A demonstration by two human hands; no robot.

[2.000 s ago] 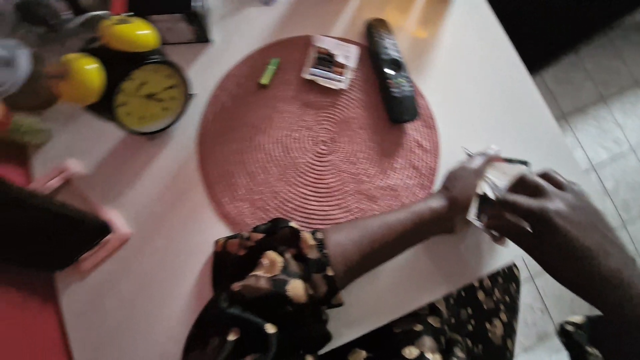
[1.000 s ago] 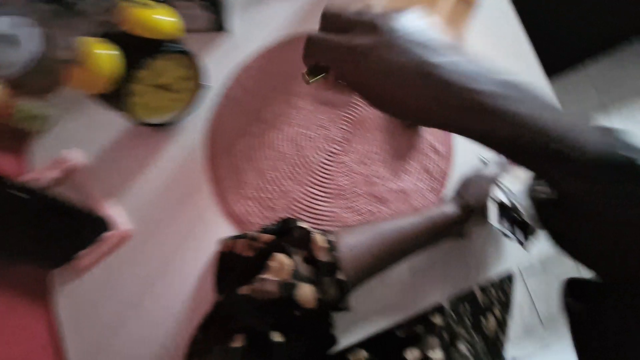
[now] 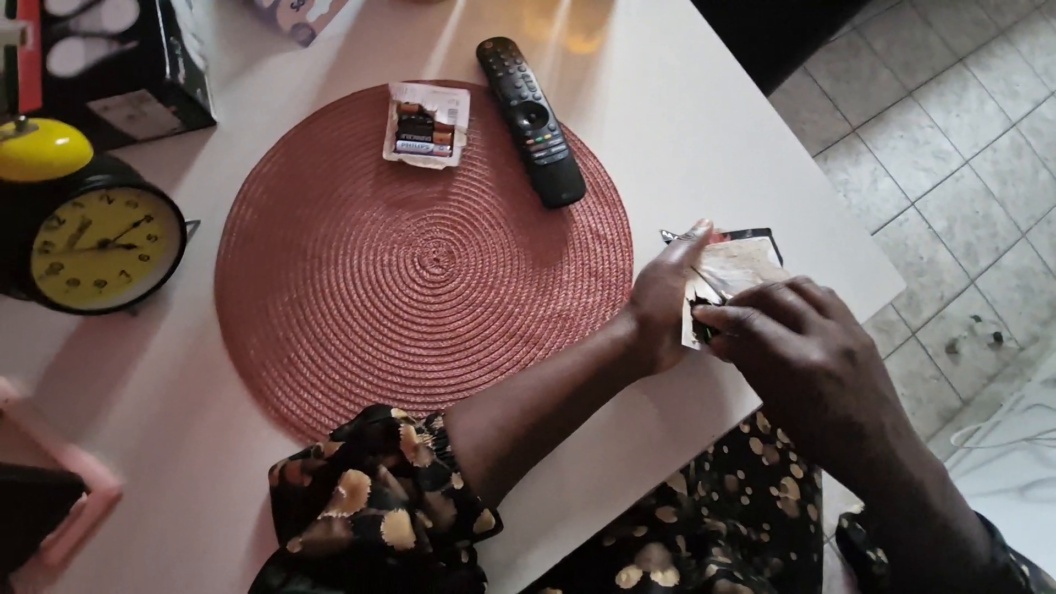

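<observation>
Over the right side of the table, my left hand (image 3: 668, 305) grips a torn cardboard battery pack (image 3: 738, 264) from its left side. The fingers of my right hand (image 3: 792, 330) press at a dark opening in the pack's lower edge; what lies between the fingertips is hidden. To the left is a round woven red placemat (image 3: 421, 330). On its upper part lies an opened blister pack (image 3: 450, 107) with several batteries (image 3: 422, 148) in it. A black remote control (image 3: 532, 124) rests face up across the placemat's upper right edge.
A black alarm clock (image 3: 107, 247) with a yellow dial and bell stands at the left, near a dark box (image 3: 132, 74). A pink-framed object (image 3: 91, 478) is at the lower left. The white table's (image 3: 660, 107) edge runs along the right, above floor tiles (image 3: 916, 140).
My right hand has moved from above the placemat back to the pack in my left hand. The small green item on the placemat two seconds ago no longer shows there.
</observation>
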